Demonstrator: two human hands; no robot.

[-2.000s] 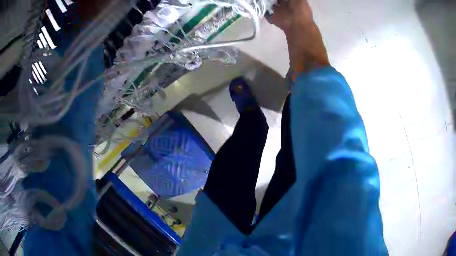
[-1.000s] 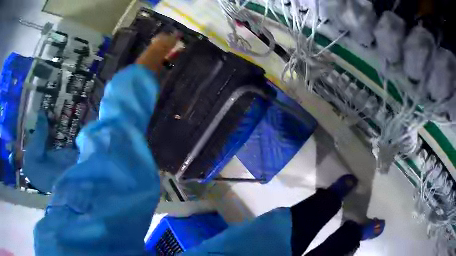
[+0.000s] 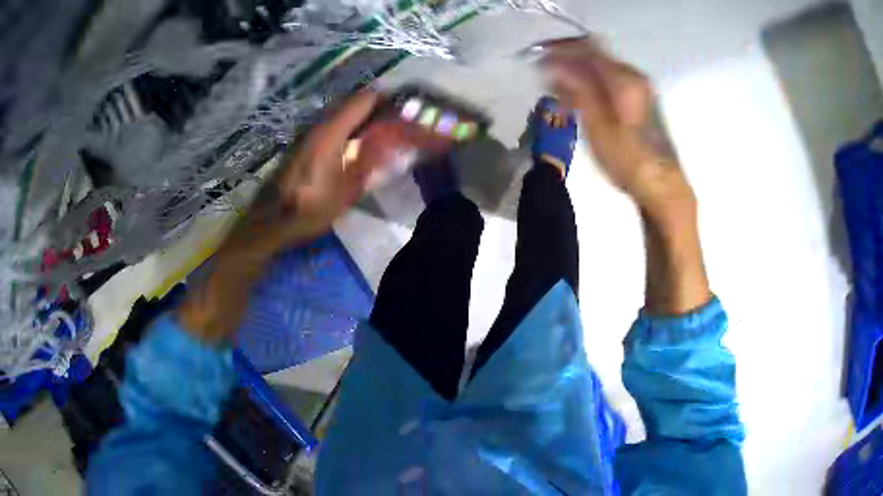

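A smartphone (image 3: 436, 113) with a dark body and lit coloured icons is held in my left hand (image 3: 334, 165), at the upper middle of the view. The phone and both hands are blurred. My right hand (image 3: 610, 111) is raised to the right of the phone, apart from it, with its fingers bent towards the left. A thin line shows by its fingertips, too blurred to name, and I cannot tell if the hand holds anything.
A rack with looped white cables (image 3: 407, 34) runs along the upper left. A patterned blue square (image 3: 300, 305) and a trolley with a bent tube handle (image 3: 242, 465) are at the lower left. Blue crates (image 3: 862, 262) stand at the right edge. My legs and feet are below.
The view has swung from the black trays on the trolley back to the rack and my legs. My left hand now holds a lit phone in the air, and my right hand is raised beside it.
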